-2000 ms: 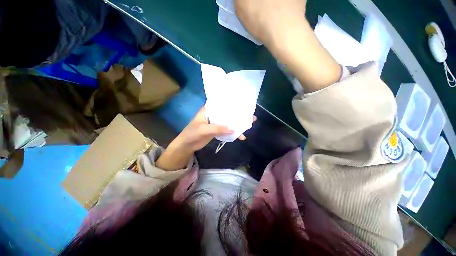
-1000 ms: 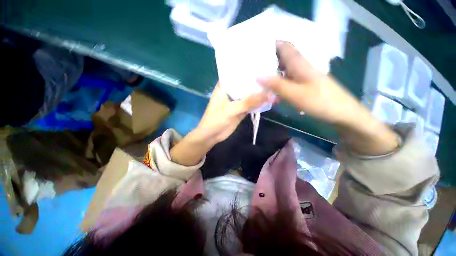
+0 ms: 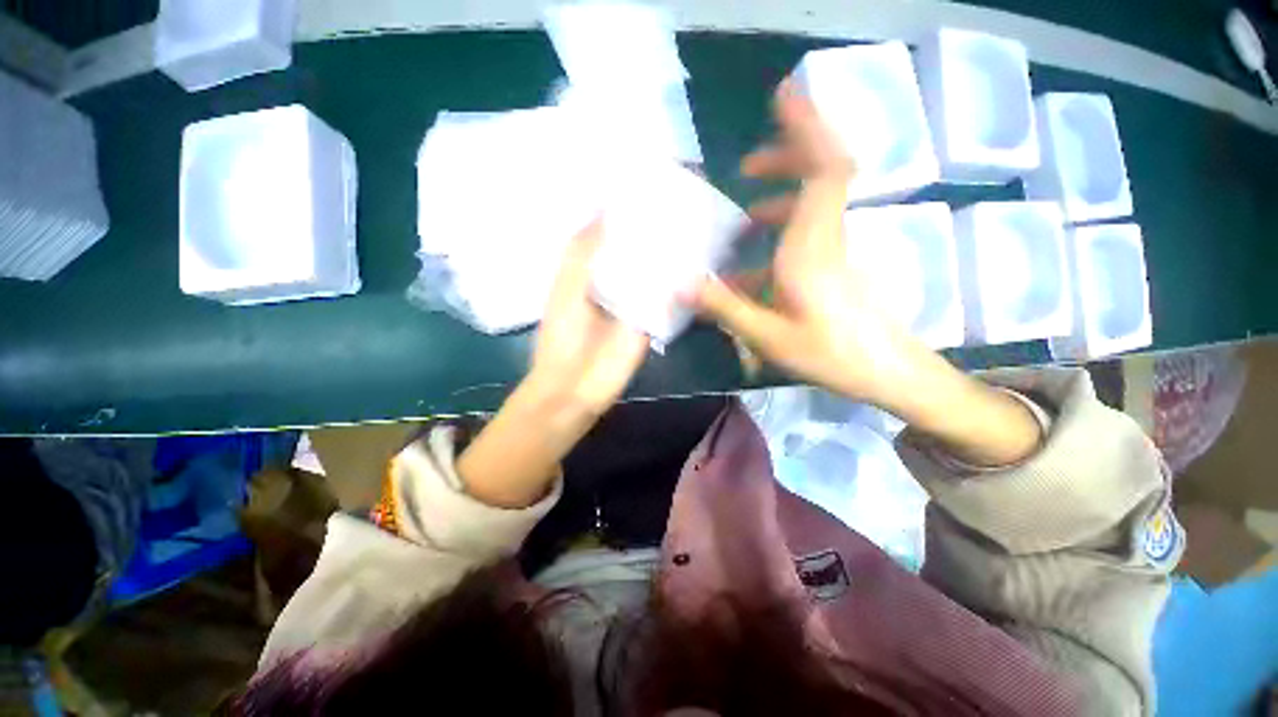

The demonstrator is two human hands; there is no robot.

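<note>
My left hand grips a folded white wrapping sheet above the table's front edge. What is inside the sheet is hidden. My right hand, blurred, is to its right with fingers spread; its thumb side is close to the sheet, and contact cannot be told. A pile of bright white sheets lies behind and left of my left hand, with narrower sheets at an angle over it. White trays with rounded recesses stand in two rows at the right, partly behind my right hand.
A short tray stack stands left of the sheets, another tray behind it. A nested tray stack is at the far left. A white oval device lies at the far right back. A clear bag is below the table edge.
The view has swung to face the table squarely, showing more of its left side. The wrapped sheet looks folded smaller. The hanging cord is no longer visible. My right hand's fingers have spread.
</note>
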